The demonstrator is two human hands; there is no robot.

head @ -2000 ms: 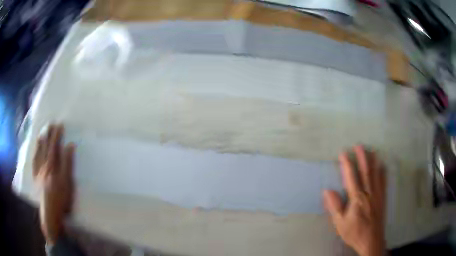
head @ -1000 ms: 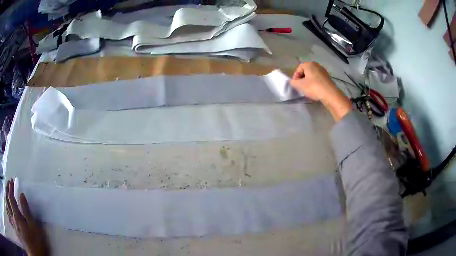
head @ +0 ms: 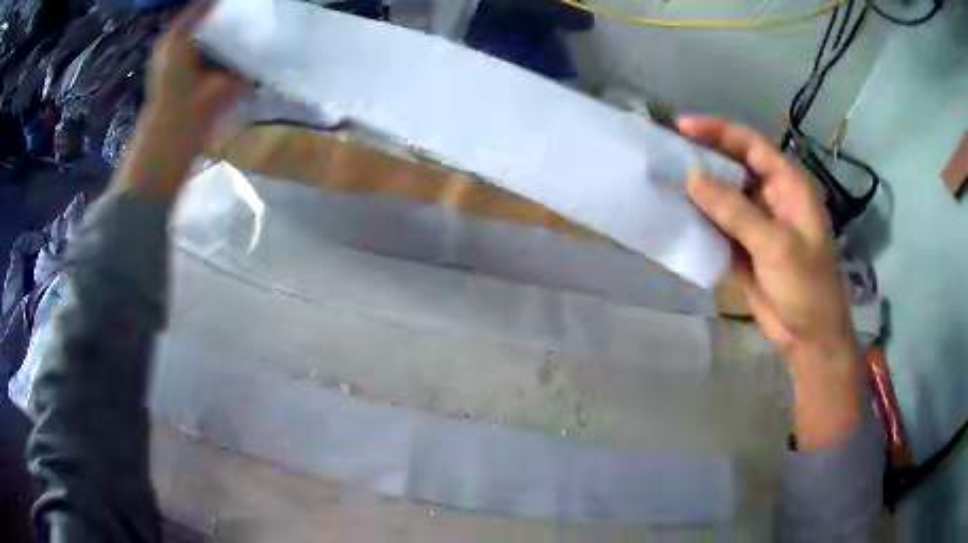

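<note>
A white strip (head: 478,111) is stretched between my two hands, raised above the far part of the table. My left hand (head: 196,90) holds its left end near the top edge, blurred. My right hand (head: 780,217) pinches its right end between thumb and fingers. Below lie a grey strip (head: 425,239), a whiter strip (head: 510,313) with a curled, shiny left end, and a pale lavender-grey strip (head: 478,456) nearer me. The raised strip hides part of the table's far side.
A brown strip (head: 318,159) lies behind the grey one. The red-orange iron handle (head: 886,408) is at the right edge. Black cords (head: 823,95) and a yellow cord (head: 701,21) are at the far side. Dark crumpled cloth (head: 53,117) is at the left.
My left hand has left the near strip's left end and risen to the far left. Both hands now hold up a white strip. The view has shifted, and the far cloth pile is mostly hidden.
</note>
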